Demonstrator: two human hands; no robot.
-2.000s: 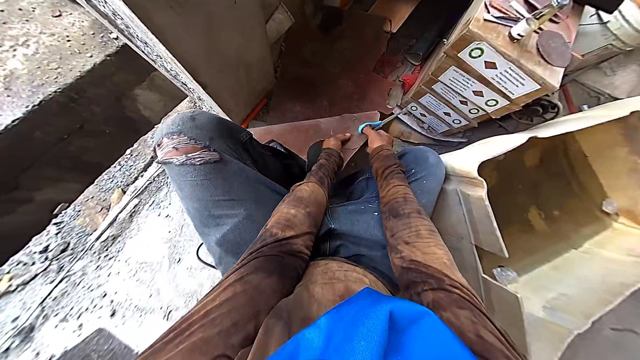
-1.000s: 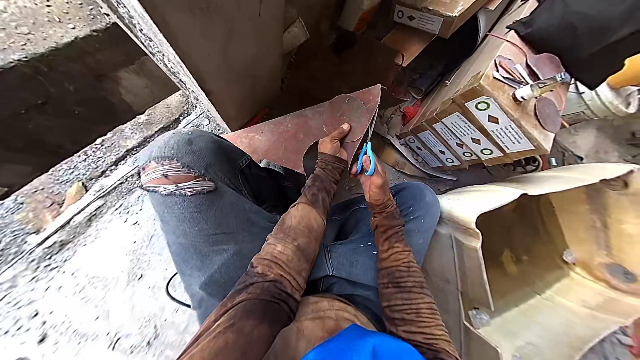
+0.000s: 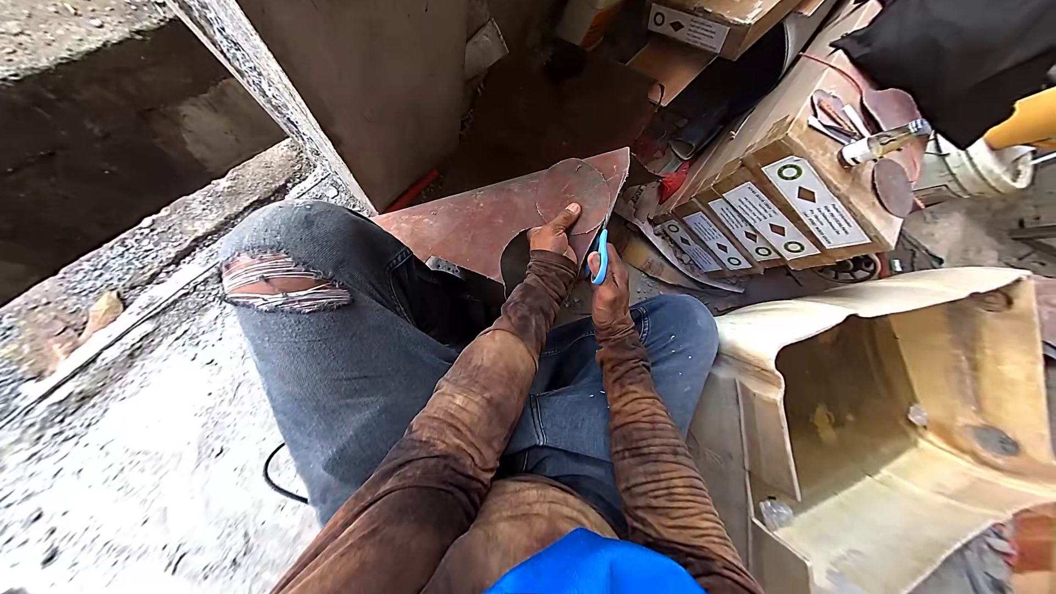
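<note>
A reddish-brown sheet, perhaps sandpaper, lies across my lap beyond the knees. My left hand pinches it, with the thumb on a round disc outline near its right end. A curved cut-out shows in the sheet's near edge, beside the left wrist. In my right hand are scissors with light blue handles, at the sheet's right edge. Their blades point away from me along that edge and are mostly hidden, so how far apart they stand I cannot tell.
Cardboard boxes with printed labels stand at the right, holding round discs and a small bottle. A cream molded shell lies at the lower right. A concrete ledge and pit run along the left; a white bucket sits far right.
Two seconds ago the scissors lay crosswise near the sheet's end; now they point away from me along its right edge. The disc outline, not plain then, shows beside my left thumb.
</note>
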